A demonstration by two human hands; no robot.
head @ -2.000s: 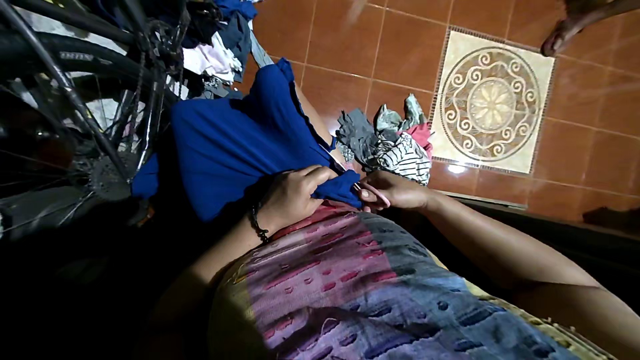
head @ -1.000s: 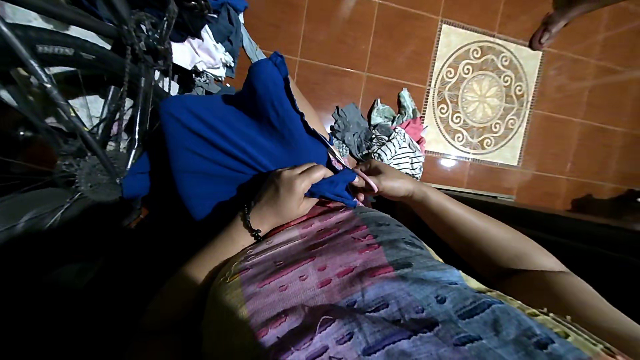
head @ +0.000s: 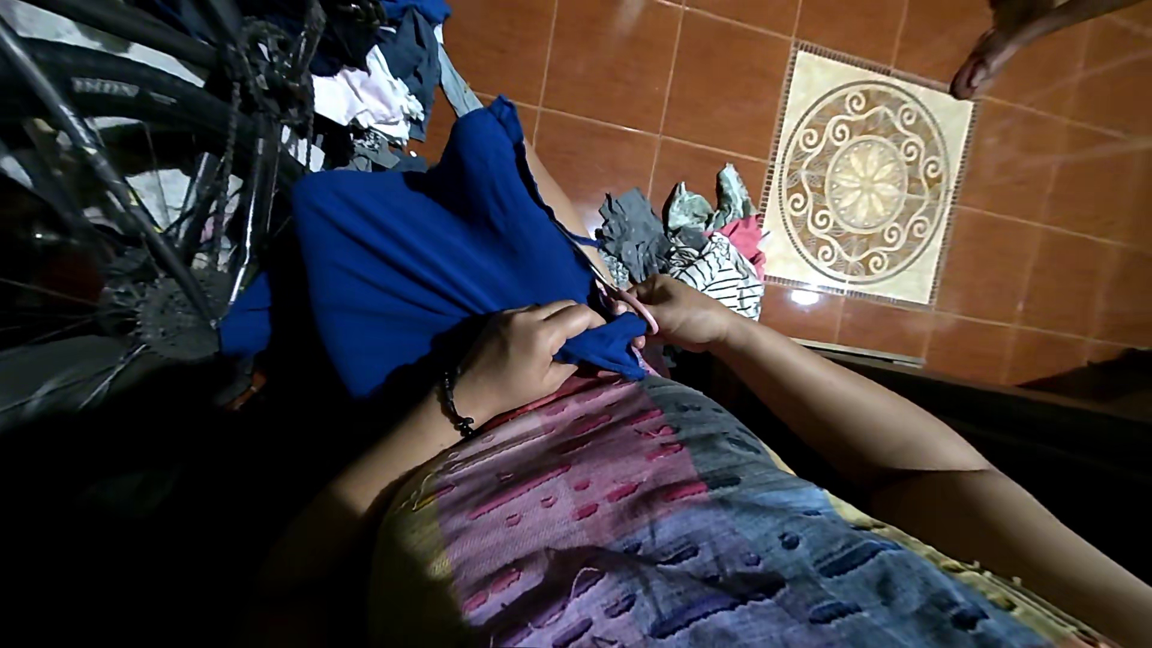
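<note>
Blue cloth (head: 405, 243) lies spread over my lap and upper leg. My left hand (head: 531, 351) is closed on a bunched edge of it, a black beaded bracelet on that wrist. Close on its right, my right hand (head: 675, 310) grips scissors (head: 637, 308) with pink handles; their blades point up and left along the cloth's edge and are mostly hidden. Both hands are in front of my patchwork garment (head: 612, 486) in pink, purple and blue-grey.
A bicycle's rear wheel and sprocket (head: 175, 315) stand at the left. Clothes (head: 369, 94) are heaped behind it. A pile of grey, striped and pink cloth pieces (head: 720, 274) lies on the tiled floor (head: 603, 72). Another person's foot (head: 981, 67) is at the upper right.
</note>
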